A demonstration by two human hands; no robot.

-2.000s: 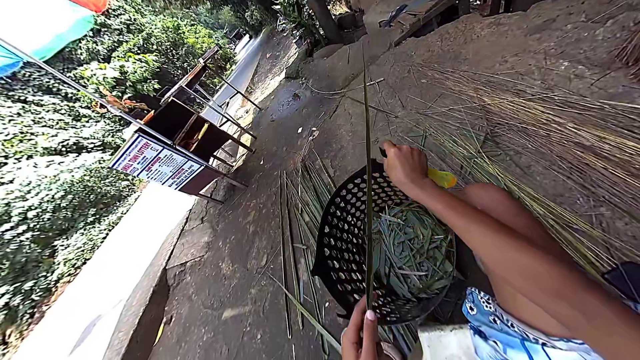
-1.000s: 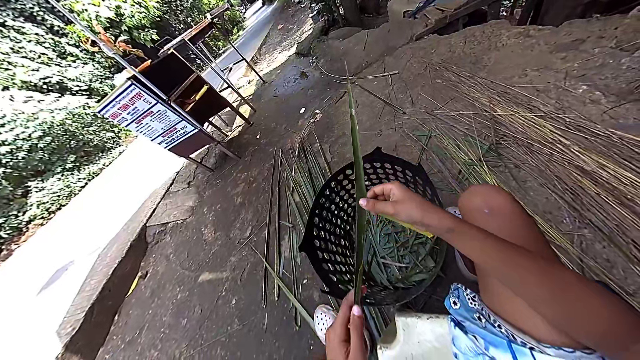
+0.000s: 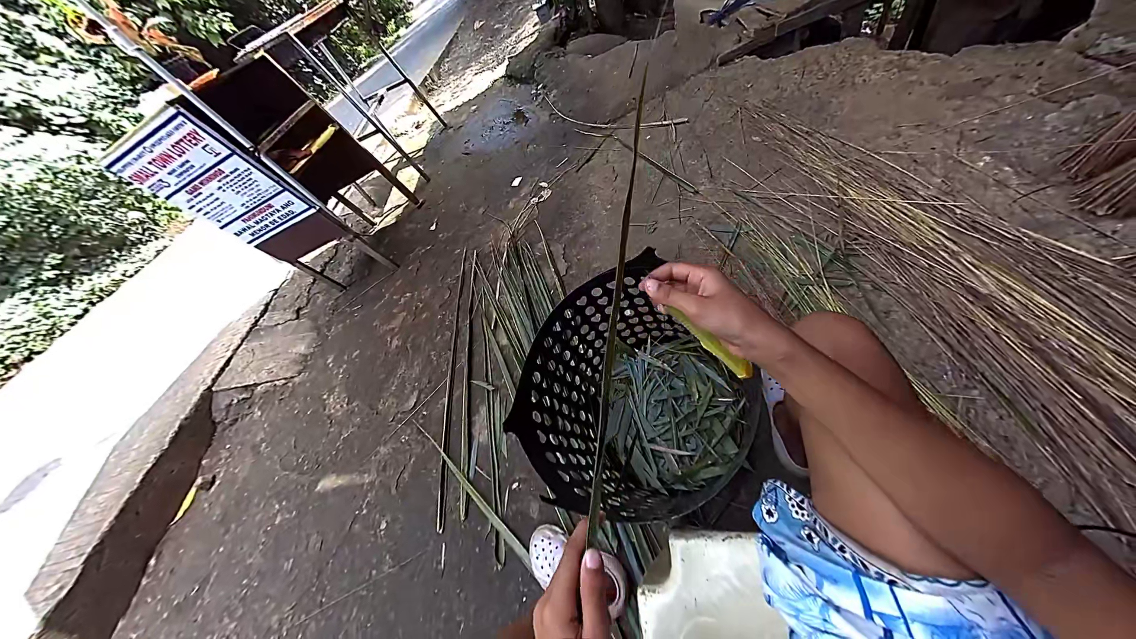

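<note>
Near the bottom of the head view my left hand point(image 3: 579, 586) pinches the lower end of a long green palm leaflet point(image 3: 615, 328), which stands upright in front of the basket. My right hand point(image 3: 710, 311) is over the right side of the black perforated plastic basket point(image 3: 564, 382), beside the leaflet and apart from it. A yellow handle point(image 3: 723, 348), probably of a knife, lies under its palm; the blade is not visible. Cut green leaf pieces point(image 3: 679, 417) fill the basket's lower part.
Long leaflets point(image 3: 501, 328) lie left of the basket, and a spread of thin midribs point(image 3: 941, 257) lies to the right. A white container point(image 3: 710, 586) stands below the basket. A wooden stand with a printed sign point(image 3: 217, 177) is at upper left, by a concrete curb point(image 3: 142, 479).
One second ago my right hand's fingers were on the leaflet; now they are off it, to the right. My left hand still grips the lower end.
</note>
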